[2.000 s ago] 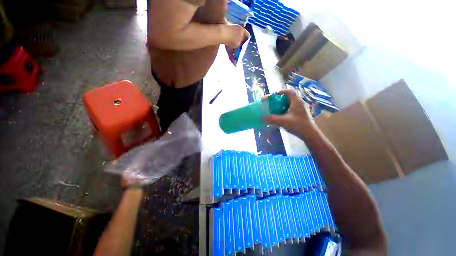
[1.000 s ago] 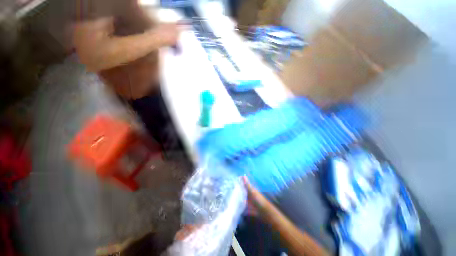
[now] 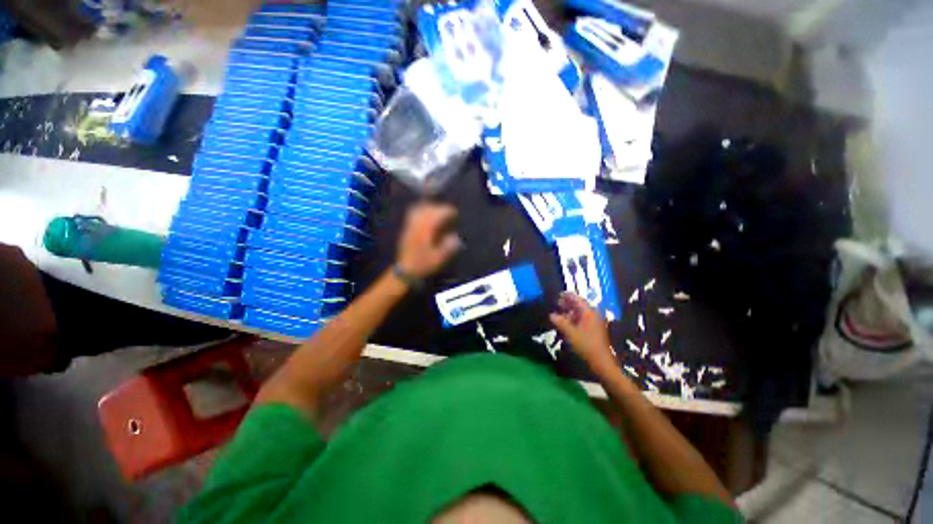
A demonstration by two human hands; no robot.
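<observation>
A retail box (image 3: 488, 297), white with a black cable picture and a blue end, lies flat on the black surface. My left hand (image 3: 428, 241) is above and left of it, holding nothing visible, fingers apart. My right hand (image 3: 580, 325) is right of the box, at the lower end of another picture carton (image 3: 583, 268); whether it touches or grips this is unclear. A crinkled clear bag (image 3: 421, 133) lies beyond my left hand, against a loose pile of white and blue cartons (image 3: 547, 128).
Two tight rows of filled boxes (image 3: 292, 194) stand on the left. Beyond are a green cylinder (image 3: 113, 244) and blue box (image 3: 146, 99). A dark cable pile (image 3: 737, 194) and white scraps (image 3: 670, 374) lie right. A red stool (image 3: 148, 425) and white carrier bag (image 3: 875, 312) flank the bench.
The view has swung from the neighbour's side to my bench part. The green cylinder, earlier in my right hand, stays on the left bench. The clear bag is out of my hands, on the bench.
</observation>
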